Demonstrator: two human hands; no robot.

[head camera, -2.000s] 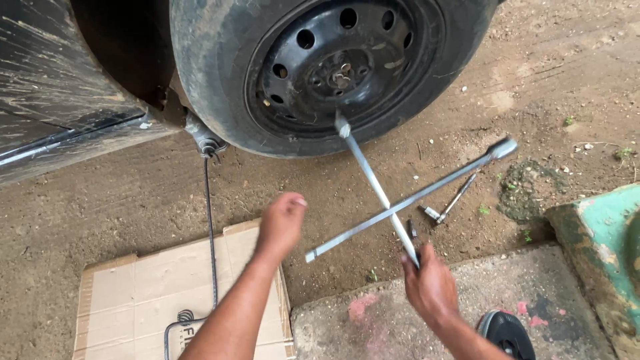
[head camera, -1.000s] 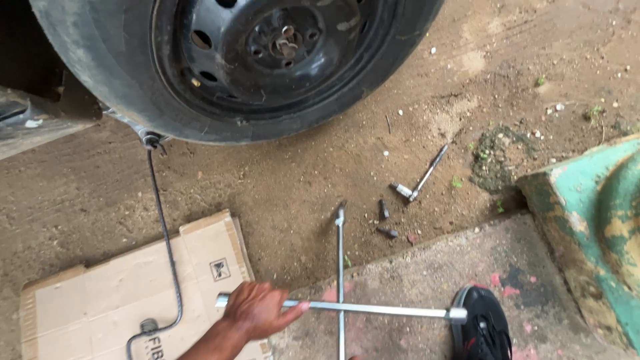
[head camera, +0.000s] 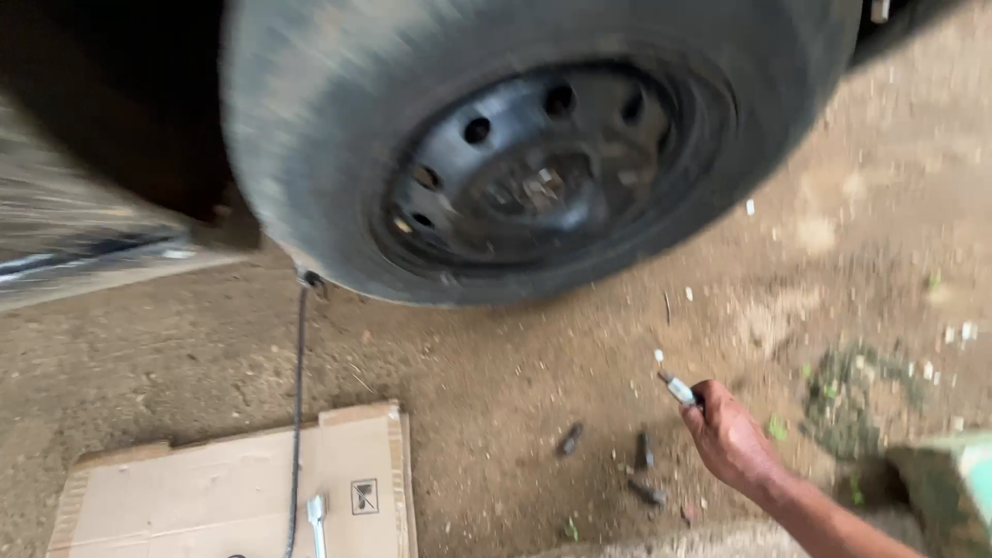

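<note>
My right hand is closed around a small metal tool, likely the socket end of the ratchet, with a dark tip pointing up and left toward the wheel. Most of that tool is hidden in my fist. Above it stands a car wheel with a black steel rim and a dusty tire, both blurred. Several dark wheel bolts lie on the dirt left of my hand. One end of the cross lug wrench shows on the cardboard at the bottom. My left hand is out of view.
A flattened cardboard sheet lies at the lower left. A dark jack rod runs down across it from beneath the car. The car's lower side is at the left. A green painted block stands at the right, near a concrete edge.
The cross wrench, in my left hand before, now lies at the cardboard. My right hand has come into view, holding the small tool that lay on the dirt.
</note>
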